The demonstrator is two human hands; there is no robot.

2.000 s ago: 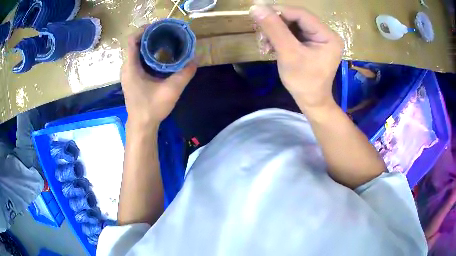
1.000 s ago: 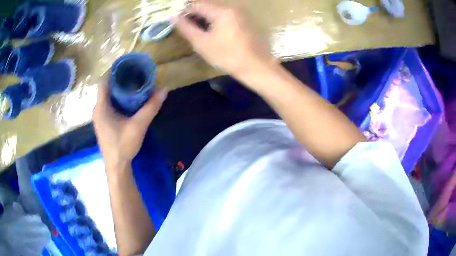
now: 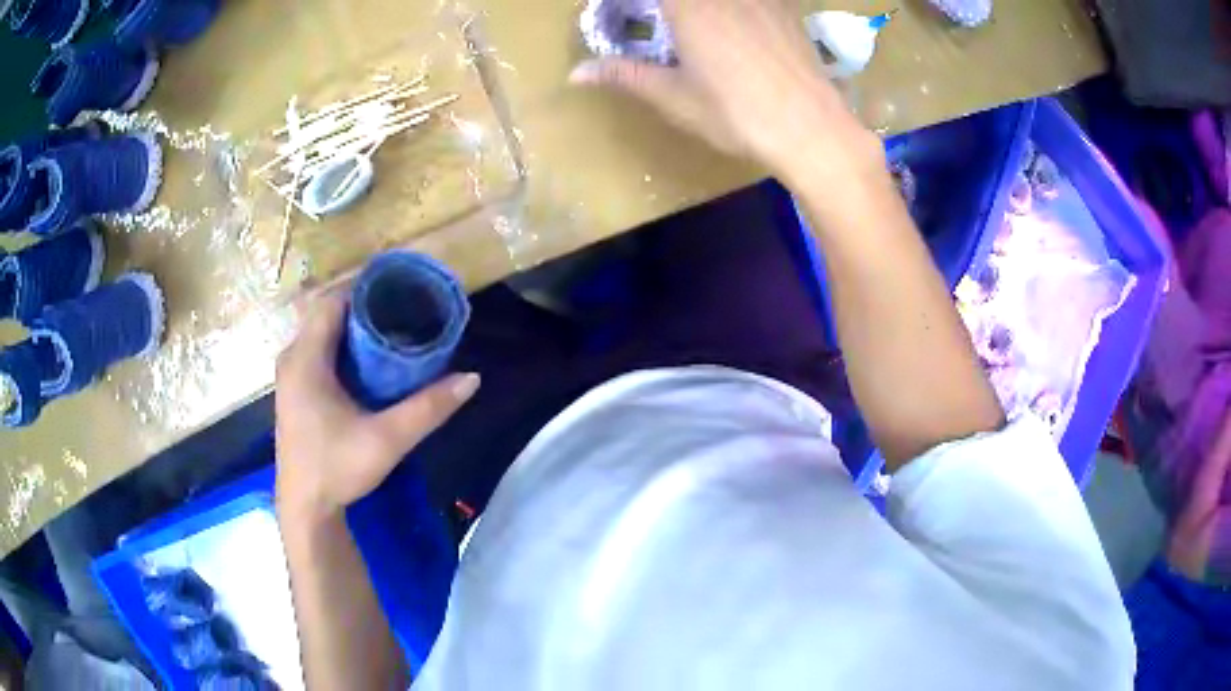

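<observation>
My left hand is wrapped around a blue fabric tube, held upright at the table's front edge with its round opening up. My right hand is at the top of the view, beside a white fluffy ring. The thumb lies at the ring's near side. The other fingers are partly cut off by the top edge, so a grip on the ring cannot be made out. Pale wooden sticks lie in a loose pile around a small white-rimmed dish.
Several blue pieces with white fluffy edges stand or lie at the table's left. A white bottle and another ring are at the top right. Blue totes are at lower left and right. Another person's arm shows far right.
My right hand has moved from the dish to a fluffy ring on the right, and the stick it held earlier no longer shows in it. My left hand still holds the tube. The view has shifted.
</observation>
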